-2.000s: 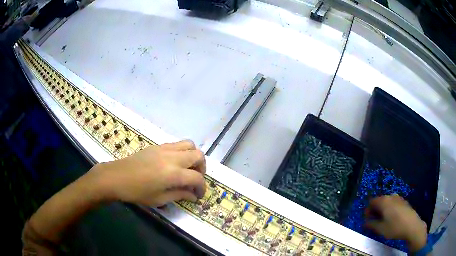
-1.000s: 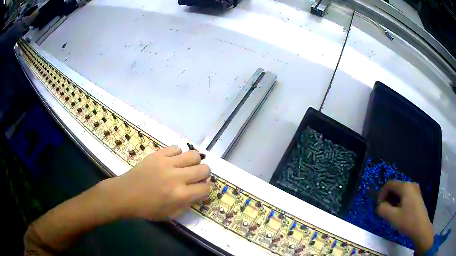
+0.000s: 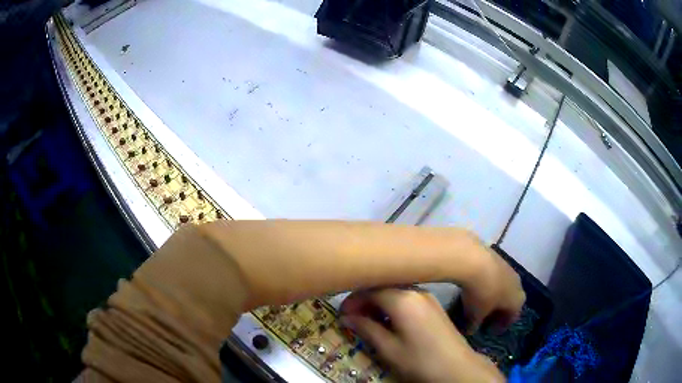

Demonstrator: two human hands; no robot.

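Observation:
The circuit board panel [image 3: 168, 187] runs along the near edge, dotted with dark parts. My left arm reaches across the panel, and my left hand [image 3: 493, 295] has its fingers down in the small black bin [image 3: 535, 288] of green parts; its fingertips are hidden. My right hand [image 3: 400, 329], with a blue wrist strap [image 3: 532, 370], is over the panel below my left forearm, fingers curled together near the board. A speck of blue shows by its fingertips; whether it is held or on the board is unclear. Blue components [image 3: 572, 351] lie in the larger black tray [image 3: 602, 280].
A slotted metal bar [image 3: 411, 198] lies on the white worktop [image 3: 247, 112] behind my left forearm. A black open bin [image 3: 374, 26] stands at the far side. Pale rail edging [image 3: 134, 213] borders the panel. A small dark round thing [image 3: 259, 342] sits on the near rail.
My left hand has moved right, from the panel to the green parts bin. My right hand has moved left, from the blue components to the panel. The camera view has shifted.

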